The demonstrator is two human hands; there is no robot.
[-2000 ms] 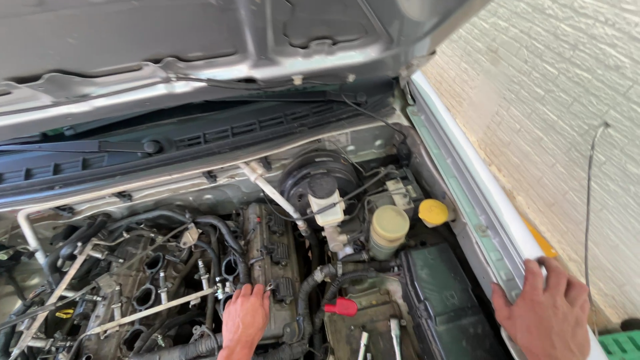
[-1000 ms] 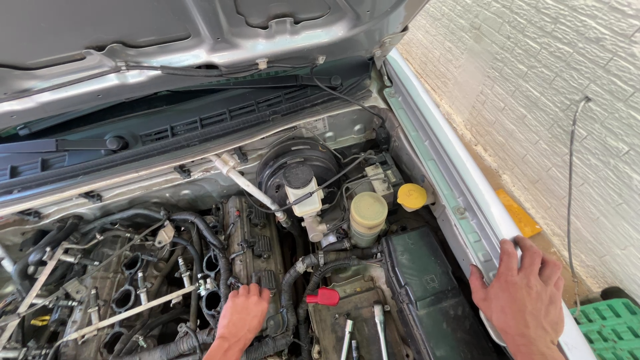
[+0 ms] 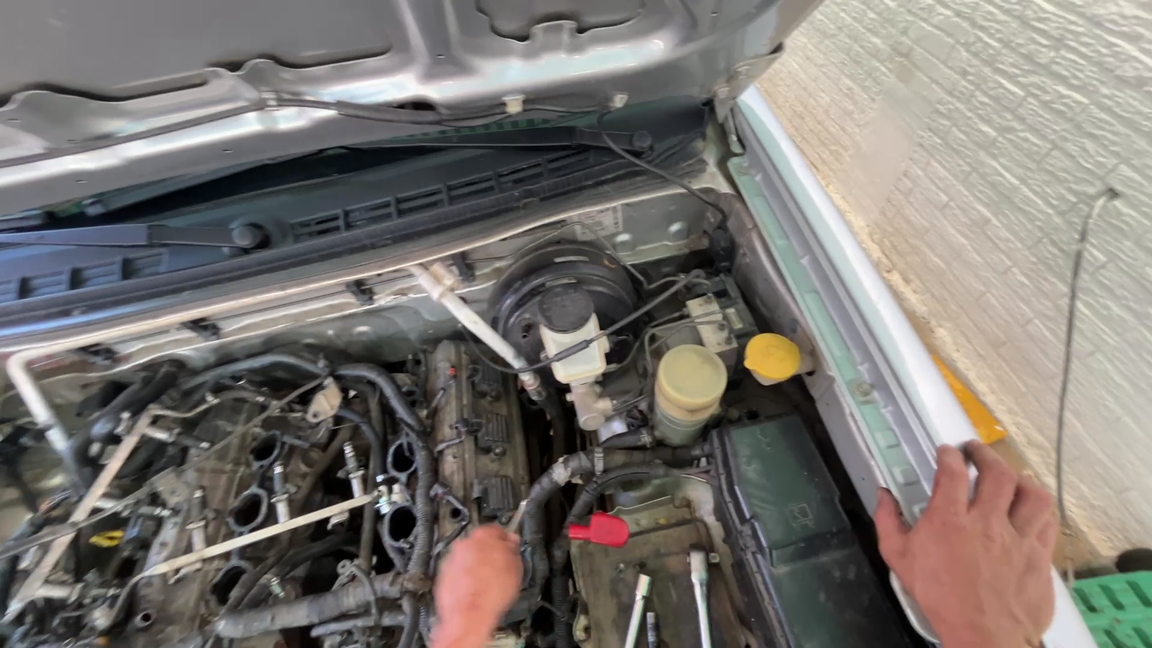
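My left hand (image 3: 477, 580) is blurred and closed at the lower edge of the valve cover (image 3: 477, 423), beside the corrugated wiring hoses; a small thin light piece shows at its fingertips, too unclear to name. My right hand (image 3: 976, 549) rests with spread fingers on the fender edge (image 3: 900, 378) and holds nothing. Between the hands lie a red terminal cover (image 3: 600, 529) and steel socket extensions or ratchet handles (image 3: 700, 594) on the bare battery tray (image 3: 630, 558). Open intake ports (image 3: 247, 510) show at the left of the engine.
The raised hood (image 3: 360, 54) hangs overhead. Behind the engine sit the brake master cylinder reservoir (image 3: 576, 346), a power steering reservoir (image 3: 690, 387) and a yellow cap (image 3: 772, 357). A black fuse box (image 3: 783, 495) flanks the tray. A brick wall (image 3: 990, 198) and a green plastic case (image 3: 1116, 607) are at right.
My left hand has closed up at the valve cover, where its fingers were spread before. My right hand stays on the fender edge.
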